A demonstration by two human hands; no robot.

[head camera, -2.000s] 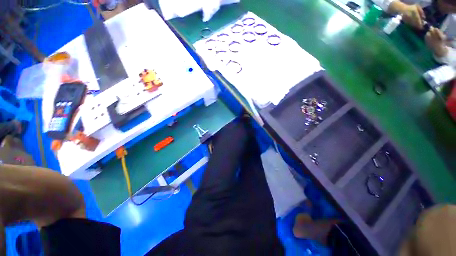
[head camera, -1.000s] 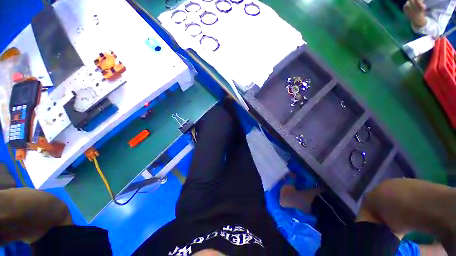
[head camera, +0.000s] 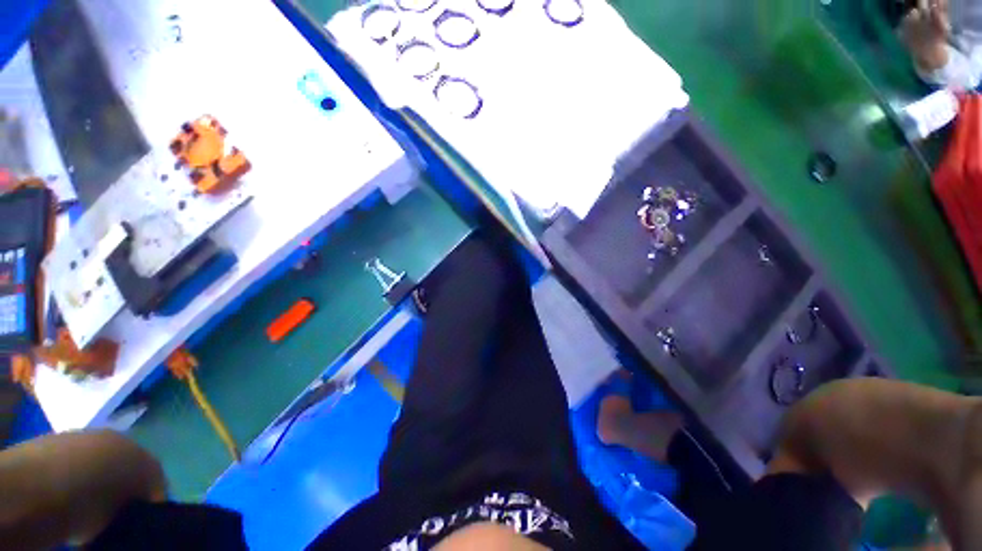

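Note:
Both my hands are out of the picture; only my bare arms show at the lower left and lower right edges. Several thin dark watch case rings [head camera: 459, 97] lie on a white liner [head camera: 560, 118] on the green bench. A dark grey parts tray [head camera: 711, 258] stands at the liner's near edge. One compartment holds shiny small metal parts [head camera: 662, 217]; another holds two dark rings [head camera: 787, 380]. The orange-copper jig [head camera: 209, 156] sits on the pale fixture plate [head camera: 92, 296] on the white table. No ring can be made out in it.
A black block [head camera: 178, 278] stands beside the fixture plate. A dark keypad pendant [head camera: 22, 269] is at the left edge. The lower green shelf holds a binder clip [head camera: 390, 282] and an orange-red block [head camera: 291, 320]. Another person's hand [head camera: 924, 34] and a red crate [head camera: 961, 183] are at right.
The view has tilted and shifted, so the white table, jig and pendant appear further left. My right arm has come further into view, over the tray's near end.

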